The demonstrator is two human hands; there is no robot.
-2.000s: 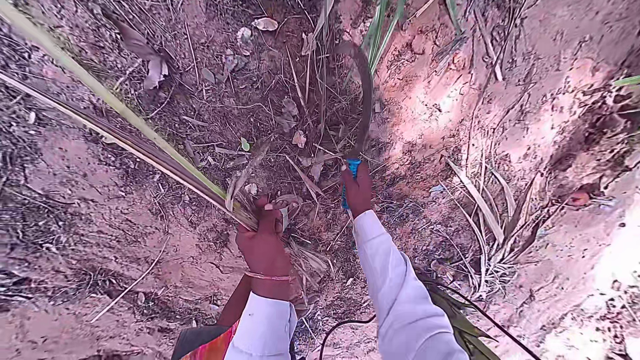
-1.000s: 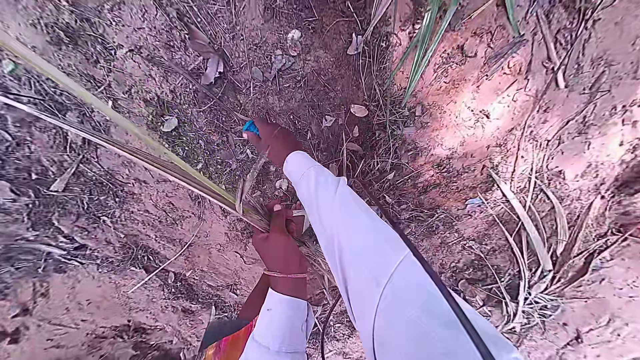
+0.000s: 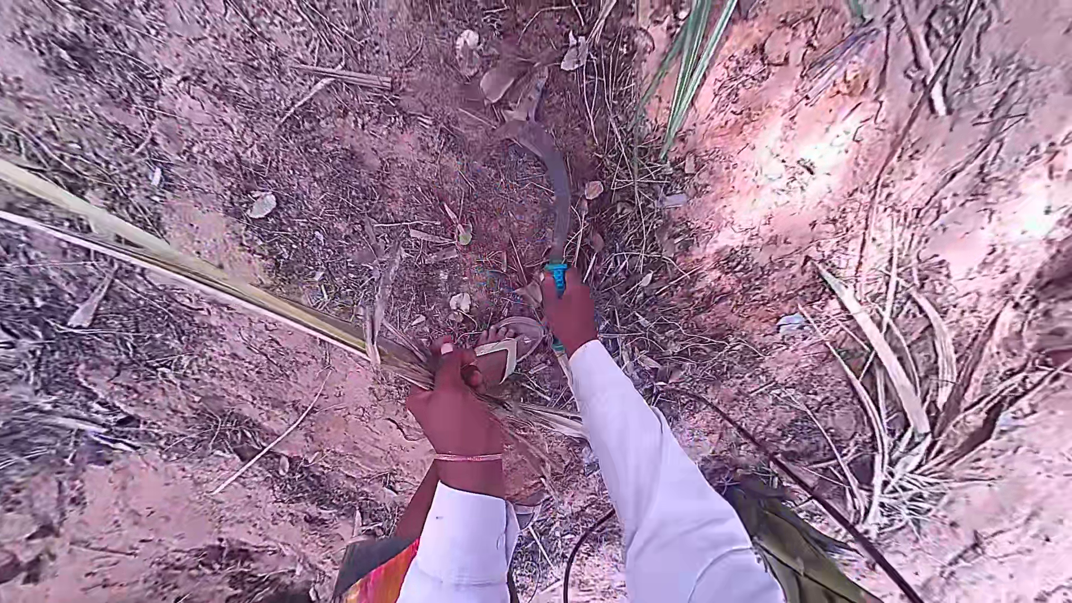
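My left hand point(image 3: 459, 410) is closed around a bundle of long leaf blades point(image 3: 251, 297), which runs from my fist to the left edge of the view. Frayed ends stick out on the fist's right side. To the right, my right hand point(image 3: 570, 314) grips the blue handle of a sickle point(image 3: 556, 188). The sickle's curved metal blade points away from me and bends left at its tip, over the littered soil. It is apart from the bundle. A foot in a sandal point(image 3: 521, 335) shows between my hands.
A dry grass clump point(image 3: 900, 377) stands at the right, and green blades point(image 3: 691, 71) hang in at the top. A dark cable point(image 3: 779, 461) crosses at the lower right, near an olive-green thing point(image 3: 791, 544). Dry leaves and twigs litter the uneven reddish soil.
Since one second ago, my right hand has moved back to the right from beyond the left hand, and the sickle blade shows again. My left hand keeps its hold on the leaf bundle.
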